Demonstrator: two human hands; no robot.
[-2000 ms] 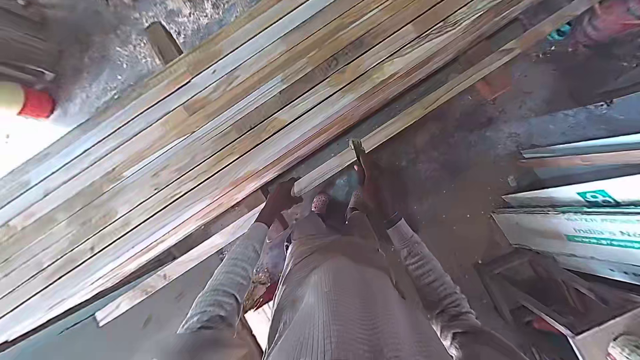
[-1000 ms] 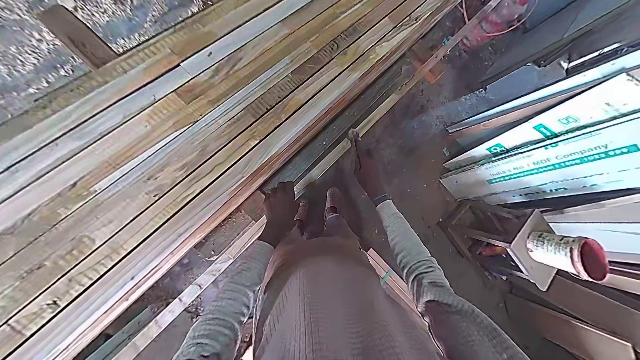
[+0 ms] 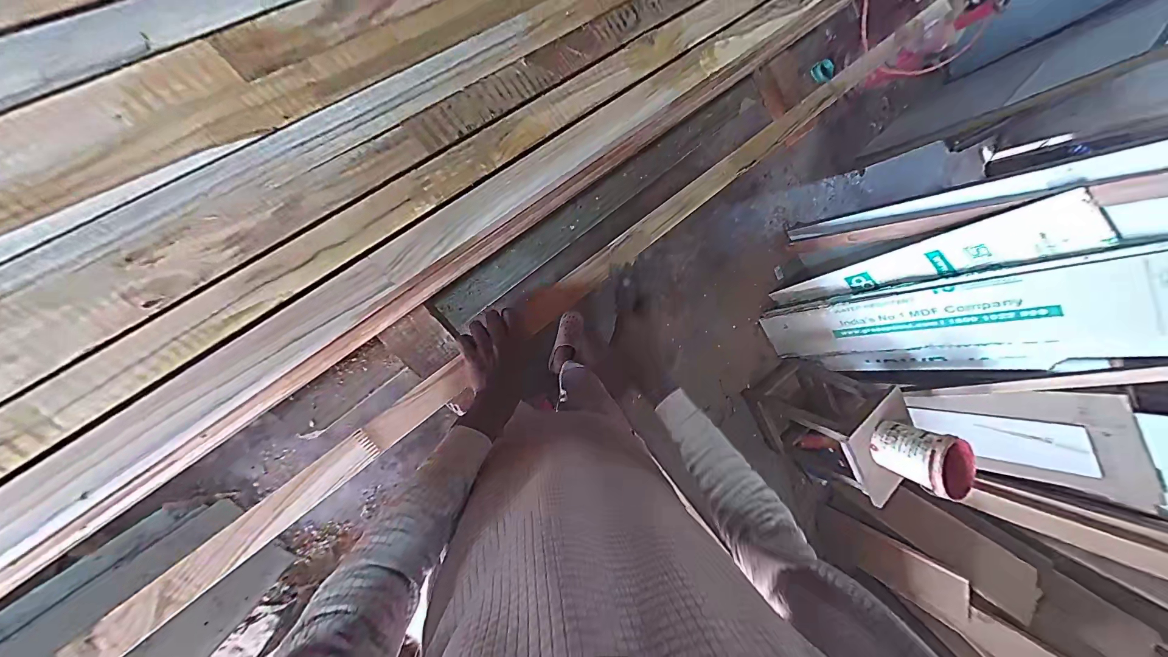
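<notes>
A long, narrow wooden strip (image 3: 680,205) runs diagonally in front of my body, beside a broad row of wooden boards (image 3: 365,219). My left hand (image 3: 493,365) lies over this strip, fingers bent, near the end of a dark grey-green plank (image 3: 547,246); whether it grips the strip is unclear. My right hand (image 3: 634,333) is at the strip's near side, dark and blurred, so its finger position does not show clearly. Below the left hand the strip continues as a paler length (image 3: 301,497) with a jointed section. A foot (image 3: 568,338) shows between my hands.
White printed board packages (image 3: 949,319) lie at the right. Below them a small wooden stool-like frame (image 3: 871,443) stands by a white and red container (image 3: 923,459). Offcut boards (image 3: 949,547) lie lower right. A pink-red object with a cord (image 3: 972,18) is at the upper right.
The view has shifted, bringing the printed packages and the container further into sight. Both hands stay near the narrow strip; a change in their hold cannot be made out.
</notes>
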